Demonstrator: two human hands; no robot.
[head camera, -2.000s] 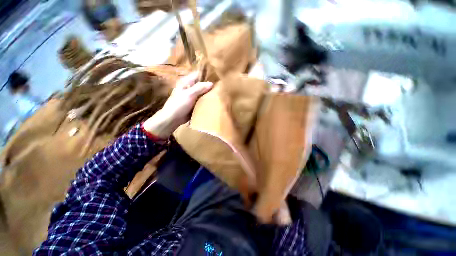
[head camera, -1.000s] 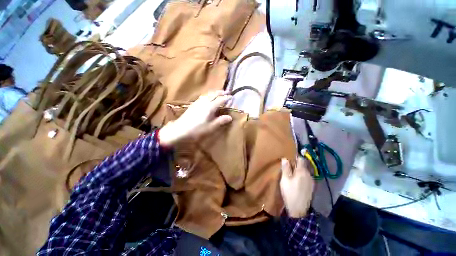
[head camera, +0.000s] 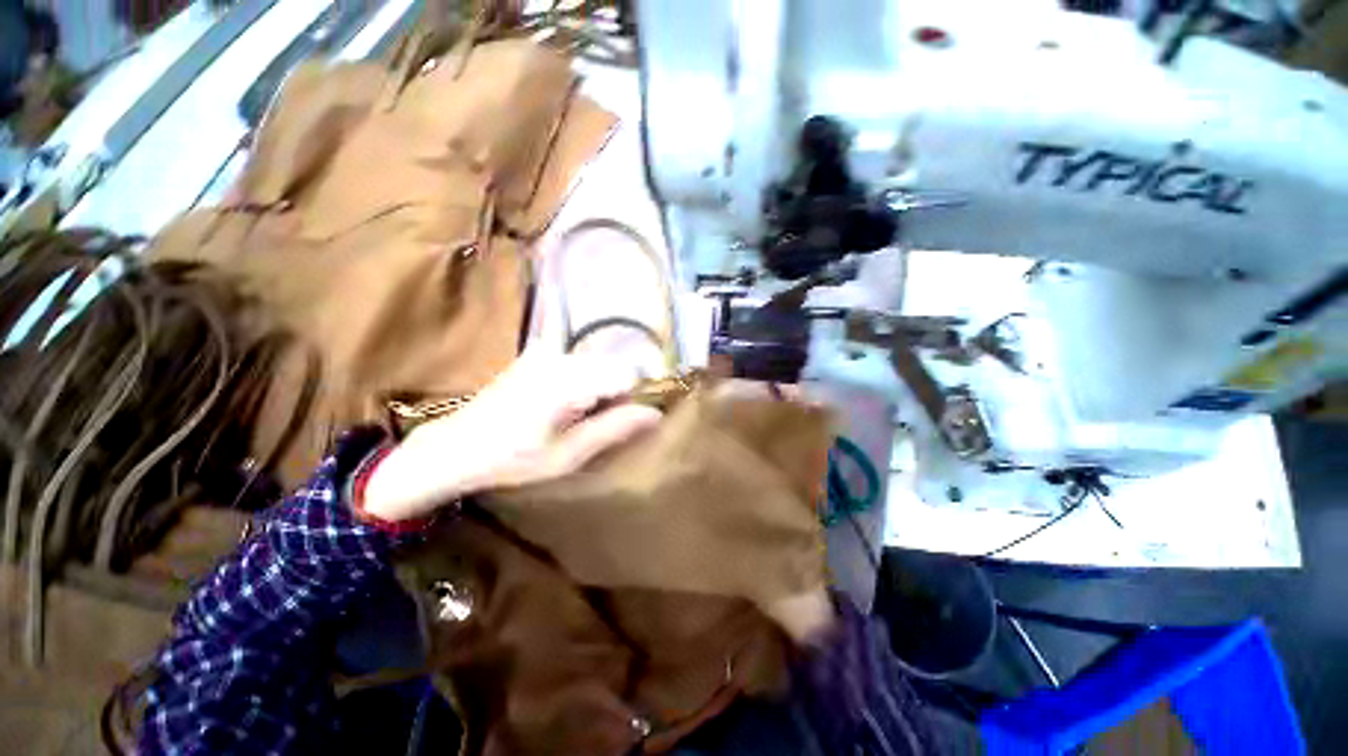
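Note:
The tan-brown bag body lies on my lap, a silver metal piece on its front. Its lighter tan panel is raised towards the dark cylinder arm under the needle area. My left hand grips the bag's top edge near a zipper-like metallic line. My right hand shows mostly as a wrist at the panel's lower right; the brown panel hides most of the hand, so its grip cannot be seen. A narrow brown handle loops up behind my left hand.
The white TYPICAL machine head stands at right. Green scissor handles lie below the cylinder arm. Brown bags lie behind the work, and a heap of straps is at left. A blue bin is at lower right.
The view has turned right, showing more of the machine and the blue bin. The bag has come closer to the cylinder arm, and its panel now covers most of my right hand.

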